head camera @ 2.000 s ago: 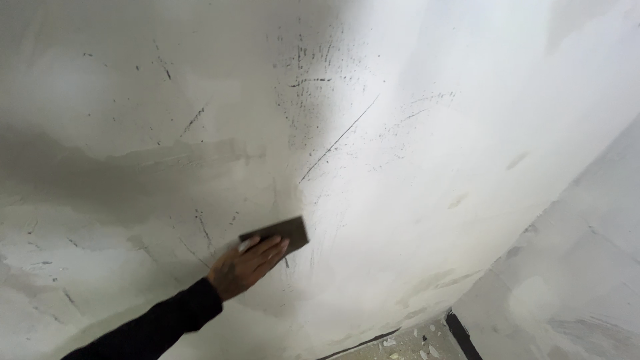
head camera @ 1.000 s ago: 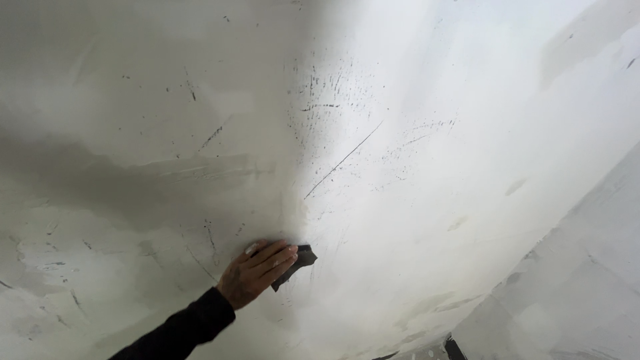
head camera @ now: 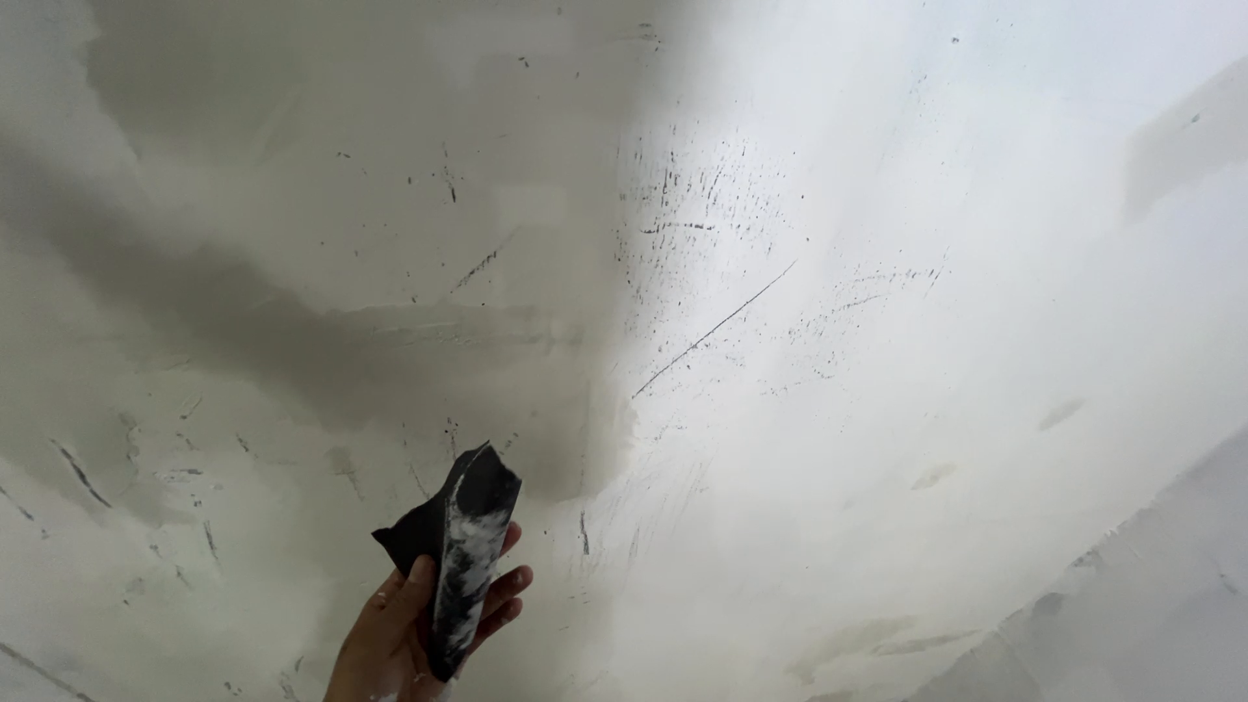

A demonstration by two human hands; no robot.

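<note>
My left hand (head camera: pixel 390 624) is at the lower middle, raised in front of the wall. It grips a folded sheet of black abrasive paper (head camera: pixel 468 556) between the thumb at the left and the fingers behind and to the right. White dust coats part of the folded sheet, and one corner sticks out to the left. Behind it, the pale plastered wall (head camera: pixel 741 458) bears dark scratches, specks and a long thin diagonal line (head camera: pixel 715 330). My right hand is not in view.
Another grey plastered surface (head camera: pixel 1150 604) meets the wall along a rough slanting edge at the lower right. Grey patches and a broad shadow lie across the left of the wall.
My left hand was against the wall with the dark sheet under its fingers. It has turned over, and the sheet's dusty folded side now shows.
</note>
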